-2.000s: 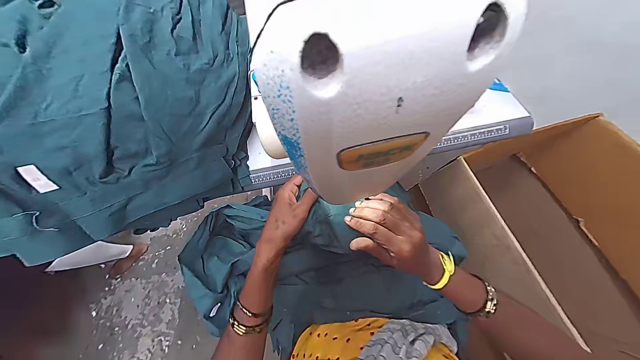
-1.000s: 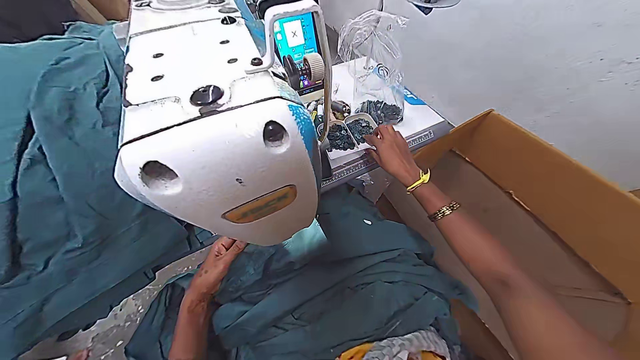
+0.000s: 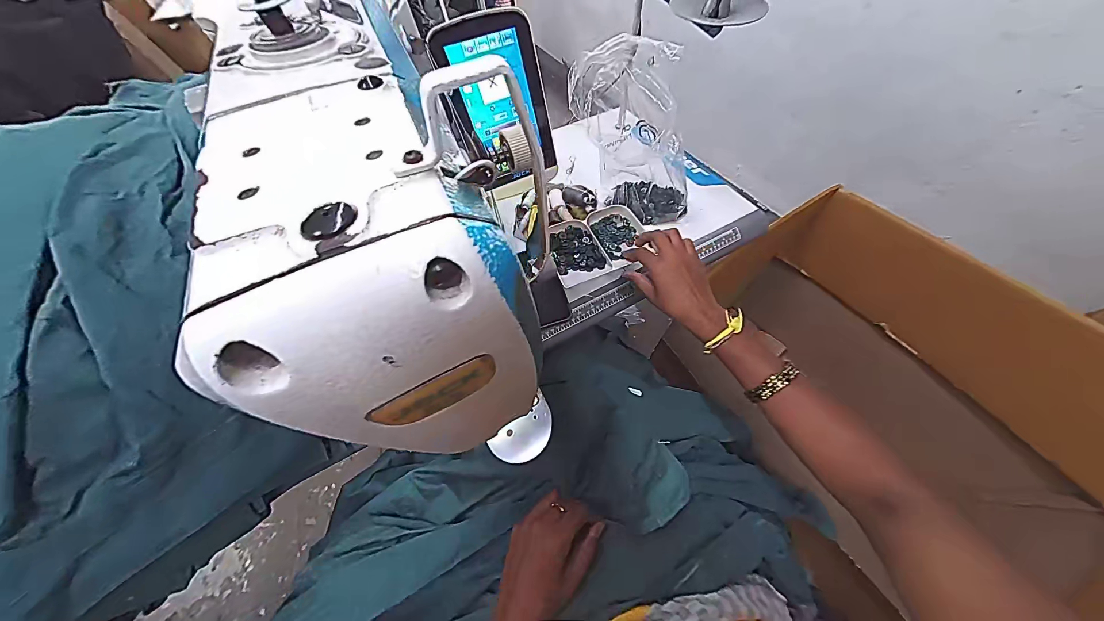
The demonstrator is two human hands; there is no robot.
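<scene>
The white head of a Jack sewing machine (image 3: pixel 345 328) fills the middle left. Below it, my left hand (image 3: pixel 552 552) rests on a teal cloth garment (image 3: pixel 655 466), fingers partly hidden; whether it grips the cloth is unclear. My right hand (image 3: pixel 673 272) reaches to the front edge of a small tray of dark buttons (image 3: pixel 613 233), its fingertips at the rim; whether it pinches a button cannot be made out. A second tray of dark buttons (image 3: pixel 576 248) stands beside it. A clear plastic bag of dark buttons (image 3: pixel 647 200) sits just behind.
A lit control screen (image 3: pixel 496 95) stands behind the machine's wire guard. To the right is a large open cardboard box (image 3: pixel 949 336), close under my right forearm. More teal cloth (image 3: pixel 112 328) is heaped on the left. A ruler strip (image 3: pixel 595 309) runs along the table edge.
My right hand has left the cloth under the machine head, where it was two seconds ago, and is at the button trays. My left hand stays low by the garment. The view has shifted.
</scene>
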